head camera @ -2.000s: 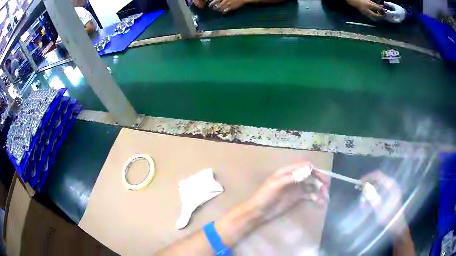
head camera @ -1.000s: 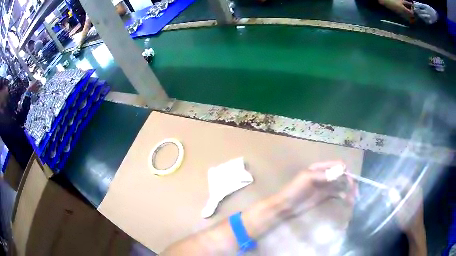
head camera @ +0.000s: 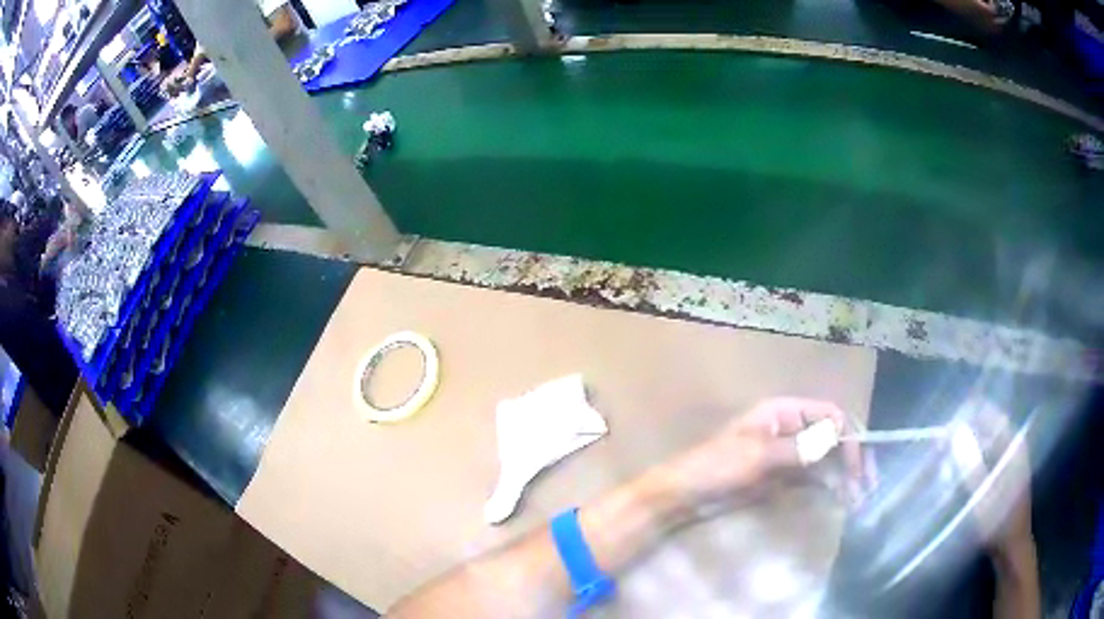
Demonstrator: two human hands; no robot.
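Observation:
My left hand is over the right edge of the cardboard mat, with a blue strap at the wrist. Its fingers are bent around something small, mostly hidden by the fingers and glare; an off-white cover shows on a fingertip. My right hand, blurred by glare, holds a thin off-white stick that points left, its tip at my left fingers.
A masking tape roll and a white cloth lie on the mat. Behind runs the green conveyor belt with a chipped edge and a partly built unit. A post and stacked blue trays stand left.
The view has shifted, moving the tape and cloth rightward in the picture since the first frame. A small unit has appeared on the belt beside the post. The stick now lies nearly level.

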